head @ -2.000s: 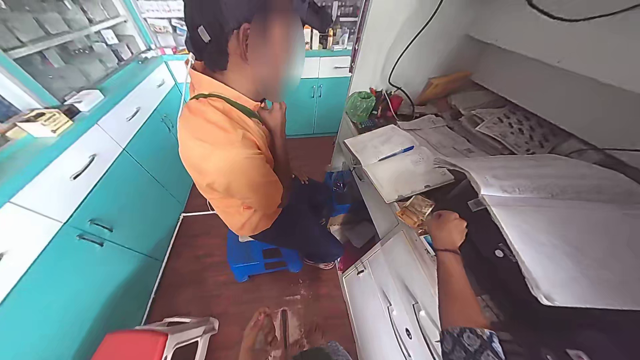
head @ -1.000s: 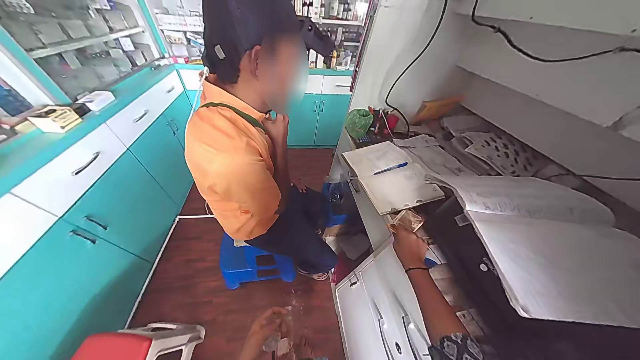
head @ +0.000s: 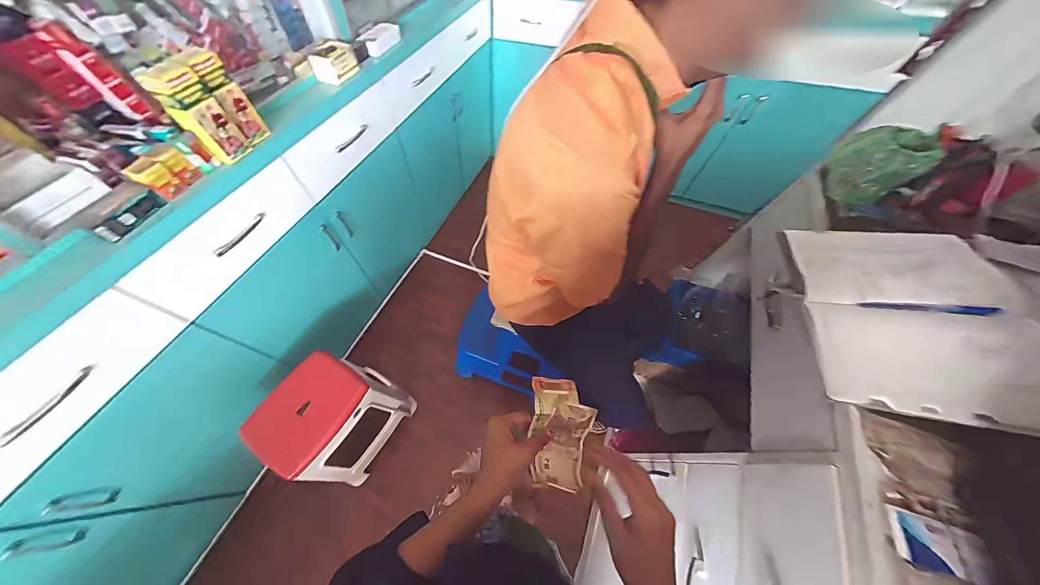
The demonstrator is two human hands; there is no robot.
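Several banknotes [head: 561, 439], partly overlapping and creased, are in front of my body at the lower middle. My left hand [head: 513, 447] grips their left side, thumb on top. On their right edge, my right hand [head: 632, 504] has its fingers spread around the notes; whether they grip or only touch them is unclear. To the right is an open drawer [head: 914, 487] with papers and notes inside. Above that drawer an open notebook [head: 918, 333] lies on the desk with a blue pen [head: 930, 309] across it.
A person in an orange shirt [head: 569, 179] sits ahead on a blue plastic stool [head: 496, 349]. A red and white stool [head: 305, 414] stands at left, beside teal cabinets [head: 292, 268]. Boxed goods [head: 215, 114] stand on the left counter. A green plastic bag [head: 881, 162] lies at upper right.
My right hand has moved from the drawer to the banknotes in front of my body. My left hand, low in the earlier frames, now holds the notes. The view has swung left and down.
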